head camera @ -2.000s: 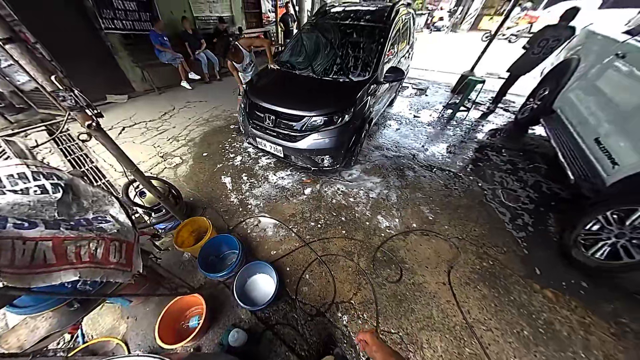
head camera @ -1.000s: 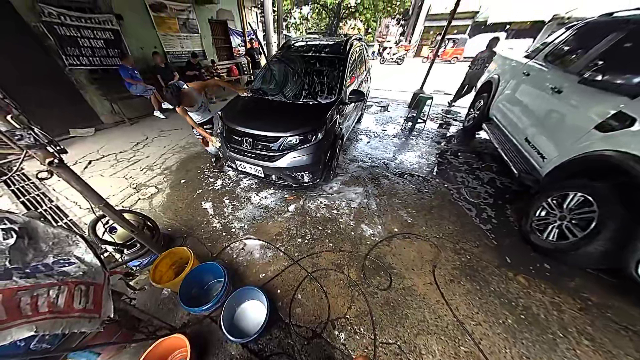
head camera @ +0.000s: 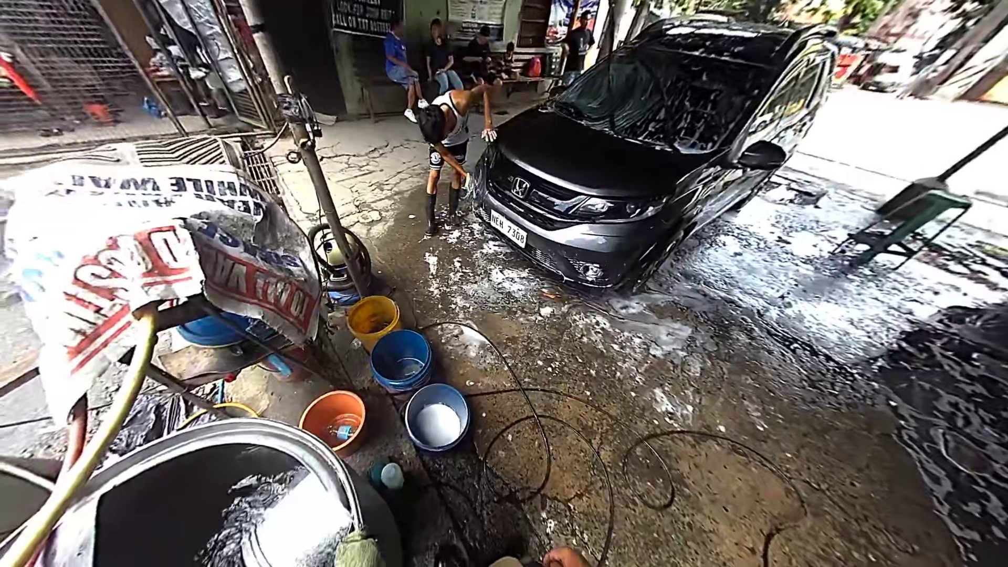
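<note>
Only a small part of a hand, apparently my right hand (head camera: pixel 564 557), shows at the bottom edge; its fingers and anything in it are cut off. My left hand is out of view. Left of the visible hand are a dark bottle with a pale top (head camera: pixel 391 475), a blue bucket with whitish liquid (head camera: pixel 465 421), another blue bucket (head camera: pixel 426 364), a yellow bucket (head camera: pixel 353 323) and an orange bucket (head camera: pixel 307 409) with a small blue-and-white thing inside. A large metal drum (head camera: pixel 315 445) holding water stands at lower left, with a yellowish hose (head camera: pixel 118 425) beside it.
A dark Honda car (head camera: pixel 583 157) with suds stands ahead; a person (head camera: pixel 453 130) bends at its front corner. Black hose (head camera: pixel 543 441) loops over wet ground. A green stool (head camera: pixel 913 216) stands right, a pole (head camera: pixel 315 173) left. Several people sit behind.
The view has swung left and down, bringing the metal drum in and leaving the light-coloured vehicle out. The person at the car now bends lower, with one hand near the bumper.
</note>
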